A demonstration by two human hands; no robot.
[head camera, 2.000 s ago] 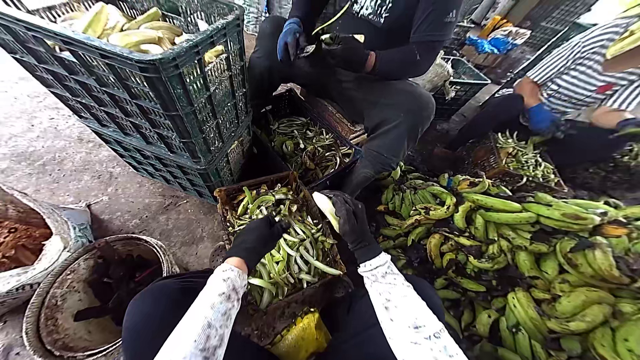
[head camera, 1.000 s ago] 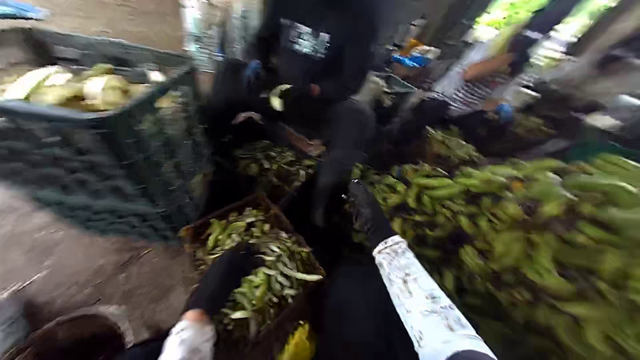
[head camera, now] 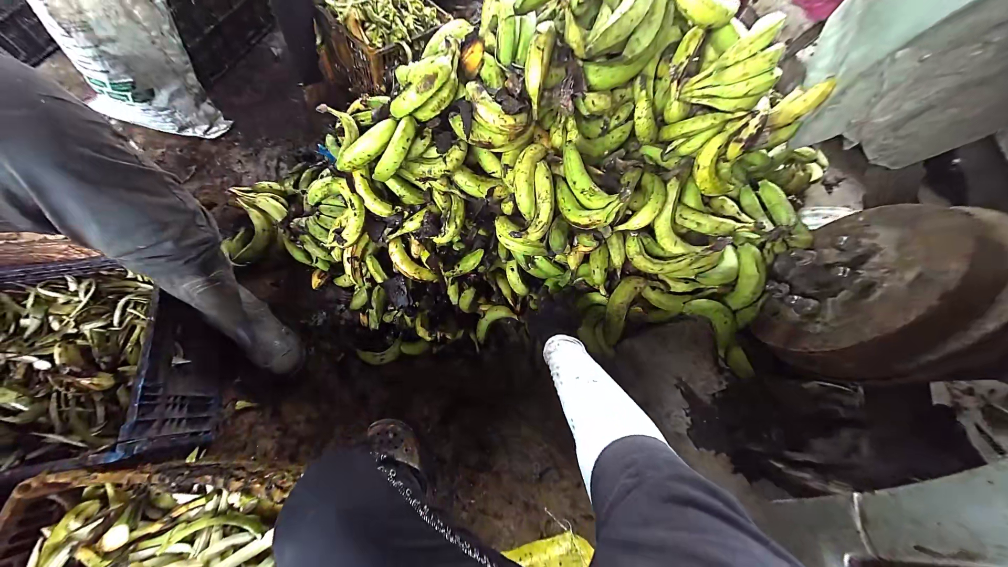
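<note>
My right hand [head camera: 554, 315], in a black glove, reaches to the lower edge of a large heap of green plantains [head camera: 583, 181]. It blends into the dark debris there, so its fingers and any hold are hard to make out. Plantains lie just above it and on both sides. Its white sleeve [head camera: 591, 394] comes up from the lower right. My left hand is outside the view. At the lower left, a crate [head camera: 39, 488] holds green and pale peels [head camera: 197, 528].
Another person's leg and boot [head camera: 268, 339] stand left of the heap. Beside that leg is a blue-edged crate [head camera: 169, 402] of peels. A round brown container or stump [head camera: 890, 291] stands right of the heap, below a pale sheet or sack [head camera: 906, 71]. Below me is my shoe [head camera: 398, 445].
The view has swung right and down to the plantain heap. My left hand has left the view. My right hand, earlier by the peel crate holding a pale peeled plantain, is now at the heap.
</note>
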